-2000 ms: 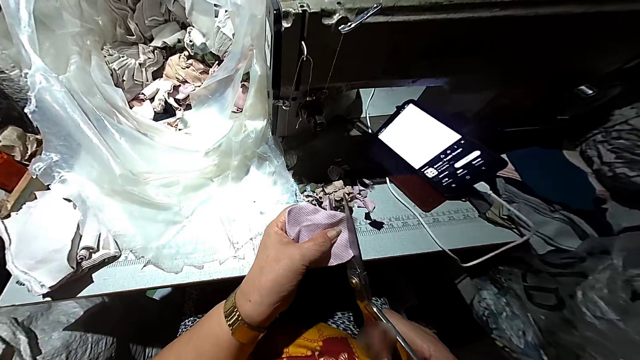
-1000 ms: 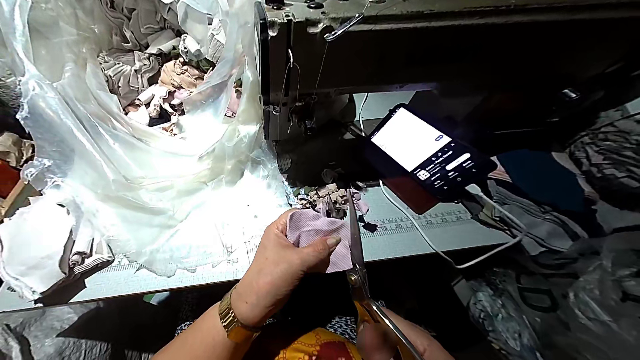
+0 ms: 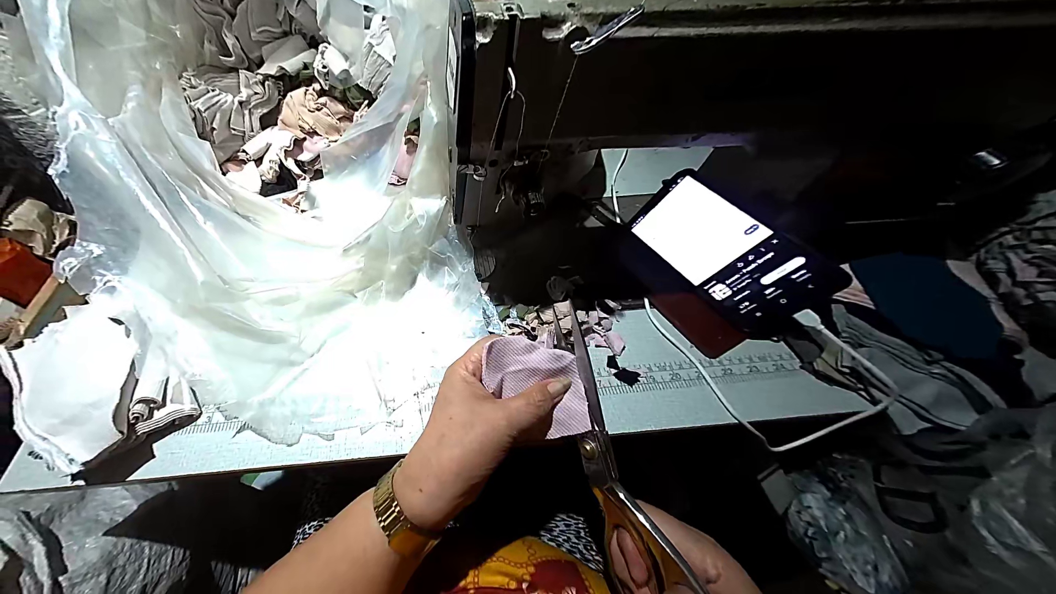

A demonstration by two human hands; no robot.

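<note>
My left hand (image 3: 483, 421), with a gold-coloured watch at the wrist, pinches a small pink patterned fabric piece (image 3: 528, 371) between thumb and fingers. My right hand (image 3: 660, 544) holds metal scissors (image 3: 598, 454) by their handles, low at the centre right. The scissor blades point away from me and are parted at the tips. One blade lies along the right edge of the pink fabric. Just beyond the tips is a heap of small fabric scraps (image 3: 606, 330) on the table edge, under the sewing machine. Part of my right hand is hidden by the handles.
The dark sewing machine (image 3: 726, 82) spans the back. A plastic bag (image 3: 272, 272) of fabric pieces stands at left, with folded white cloth (image 3: 74, 388) beside it. A lit phone (image 3: 726, 256) with a white cable (image 3: 718, 396) lies right. A measuring scale (image 3: 718, 367) runs along the table edge.
The scissor blades look slightly more parted at the tips than a second ago. The left hand keeps its hold on the pink fabric.
</note>
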